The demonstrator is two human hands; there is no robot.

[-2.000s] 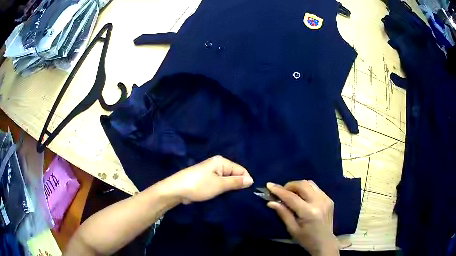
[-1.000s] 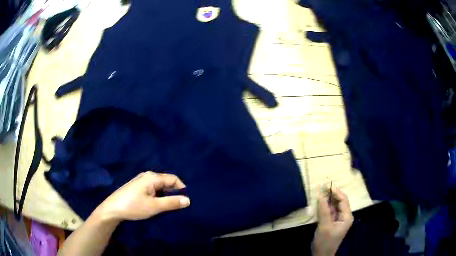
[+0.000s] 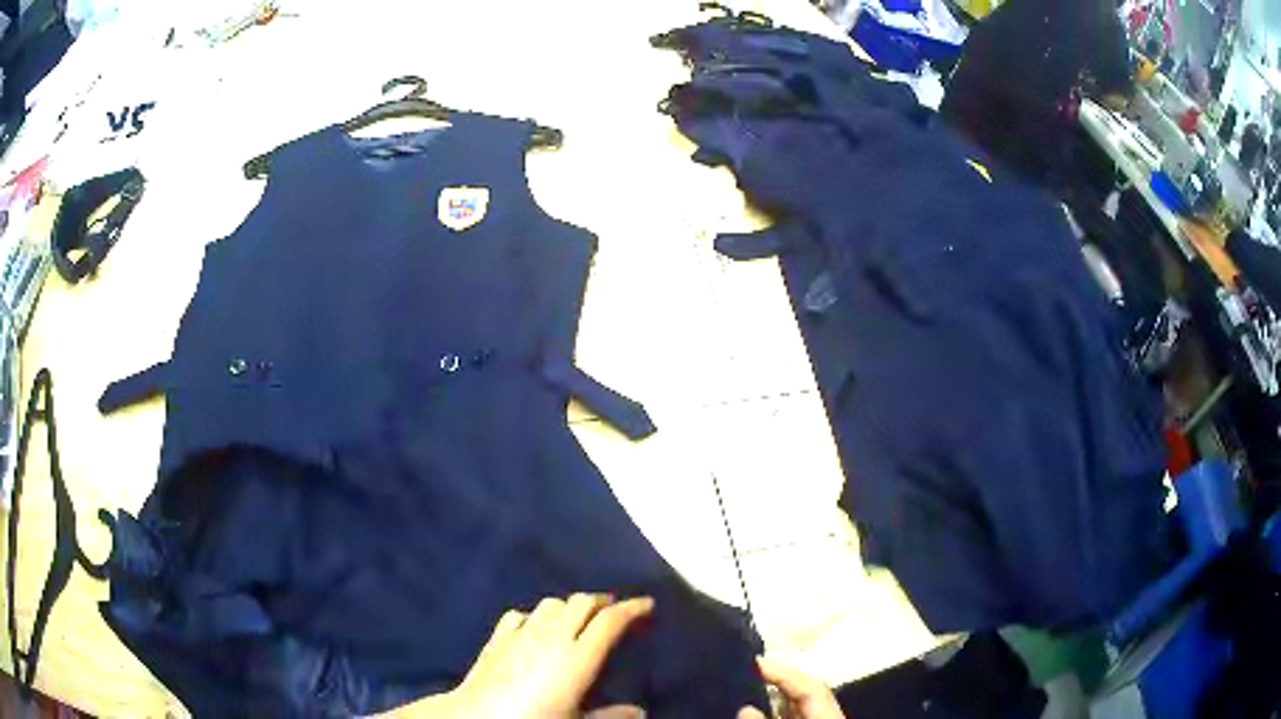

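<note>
A navy pinafore dress lies spread on the pale table, with a black hanger in its neckline. Its chest has a crest badge, and its waist has round buttons and a strap at each side. The lower left of the skirt is turned up, showing shinier lining. My left hand lies on the lower skirt, fingers and thumb apart. My right hand is at the skirt's lower right edge, mostly cut off by the bottom edge, with a small part of the thread snips showing.
A heap of navy garments covers the table's right side. A loose black hanger lies at the left edge, and a black coil above it. Bagged items are at the far left. Blue cloth and clutter stand beyond the heap.
The view has swung right and up, showing the neckline hanger and the whole heap. My right hand is back beside the skirt's edge, closer to my left hand, which is farther right on the skirt.
</note>
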